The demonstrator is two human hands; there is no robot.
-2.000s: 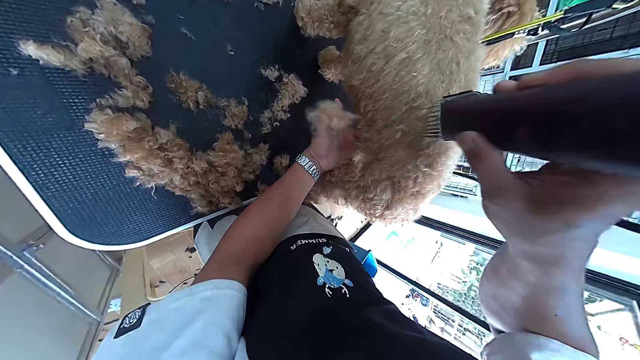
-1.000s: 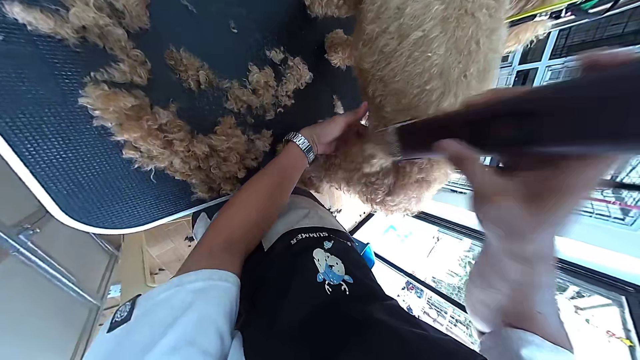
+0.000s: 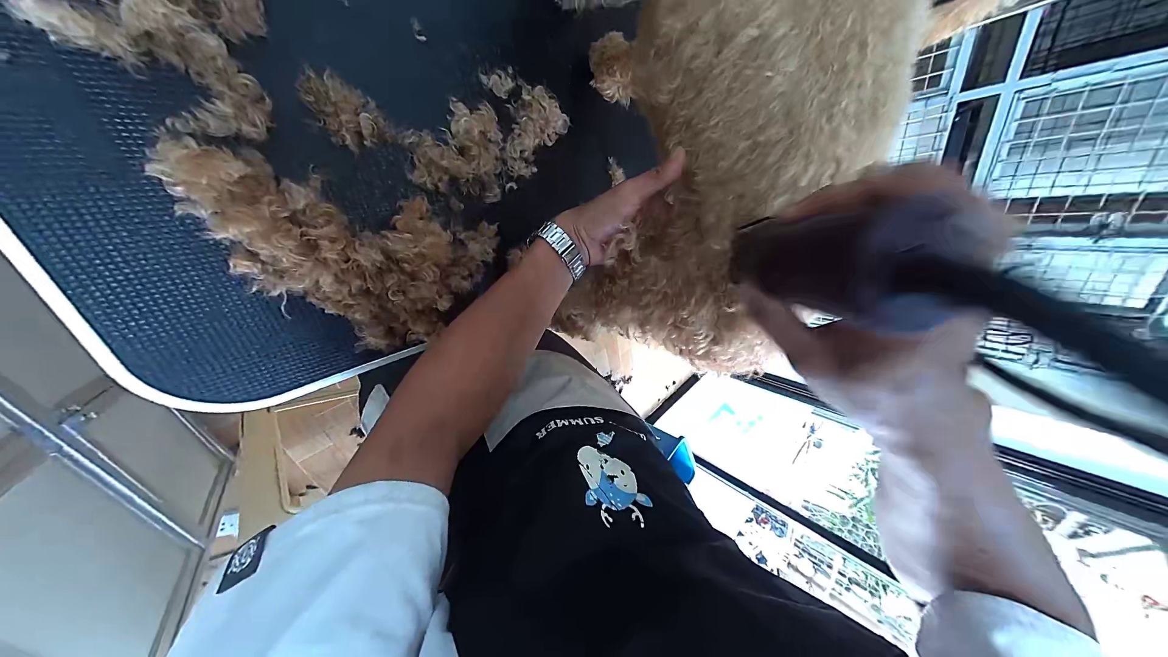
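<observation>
A curly tan-coated dog stands on the dark textured grooming table. My left hand, with a metal watch on the wrist, rests against the curly fur low on the dog's body, its thumb pointing up along the coat; the fingers are partly hidden in the fur. My right hand is closed around dark corded hair clippers, blurred by motion, their head end at the dog's coat. Whether the blade touches the fur cannot be told.
Clumps of cut curly fur lie across the table to the left of the dog. The clipper cord runs off to the right. Wire cages stand at upper right, and a window is at lower right. A metal-framed panel stands at lower left.
My left hand has let go of the tuft of fur it had two seconds ago and now lies against the dog. The clippers have turned, and their cord has come into view.
</observation>
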